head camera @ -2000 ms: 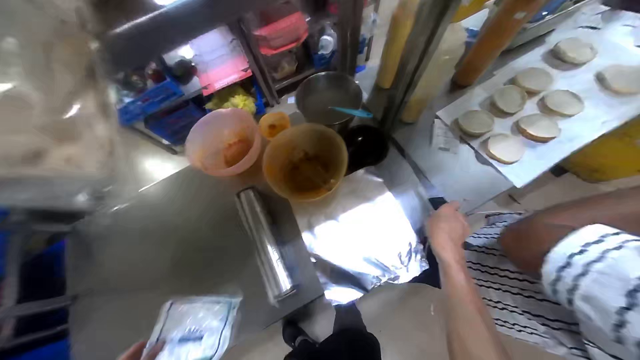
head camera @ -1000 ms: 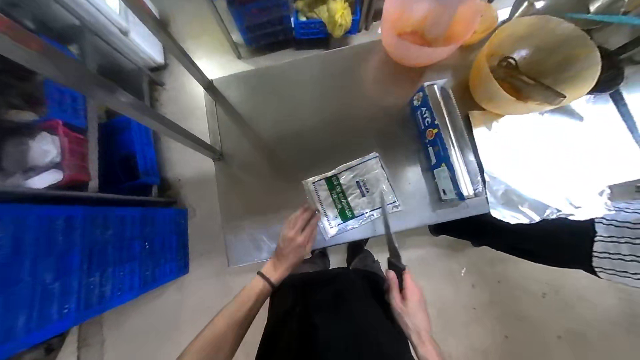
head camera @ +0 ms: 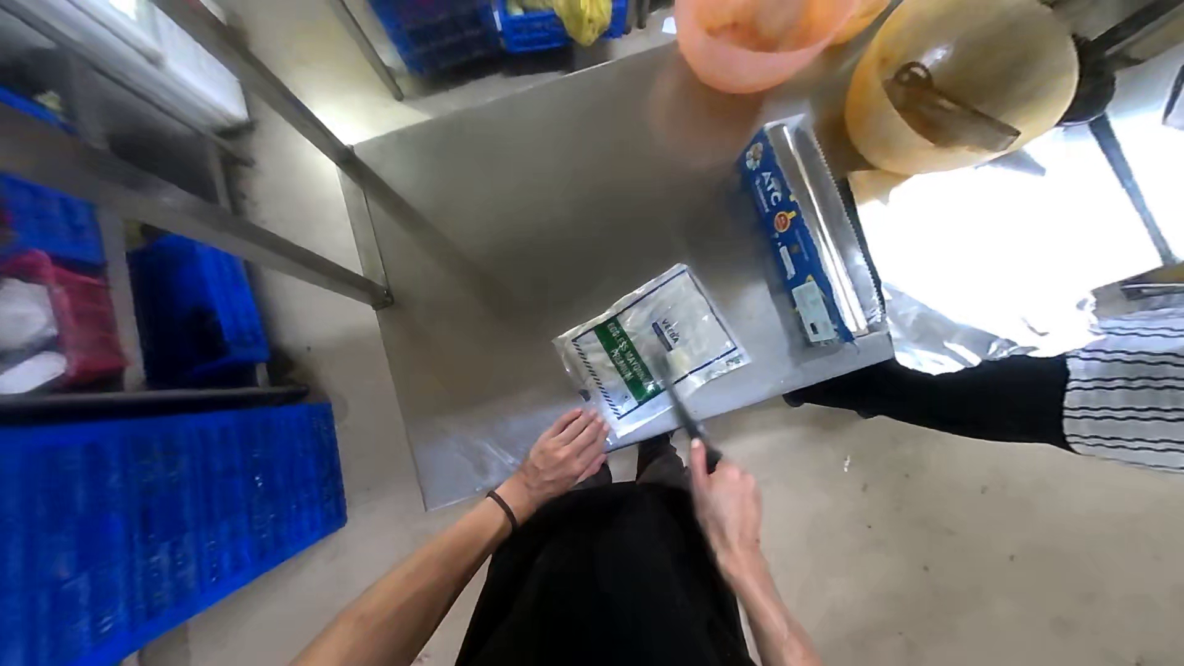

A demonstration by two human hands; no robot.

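Observation:
A flat, printed plastic pouch [head camera: 698,324] lies on the steel table [head camera: 481,231] near its front edge. My left hand [head camera: 564,453] rests at the pouch's lower left corner; whether its fingers pinch the plastic is not clear. My right hand [head camera: 726,504] grips the dark handle of a knife [head camera: 682,407], whose blade reaches over the pouch. The blade is blurred, so I cannot tell whether it touches the plastic. A blue box of foil or film roll [head camera: 786,231] stands to the right of the pouch.
A pink bowl [head camera: 740,65] and a yellowish tub [head camera: 1036,83] holding a metal tool sit at the back right. Foil [head camera: 980,240] covers the table's right part, beside a co-worker's striped clothing [head camera: 1128,388]. Steel rack bars [head camera: 268,102] and blue crates [head camera: 166,518] are at left.
The view has swung left since two seconds ago. The knife, earlier on the table's right near a hand, is now in my right hand. The pouch, held up at first, now lies on the table.

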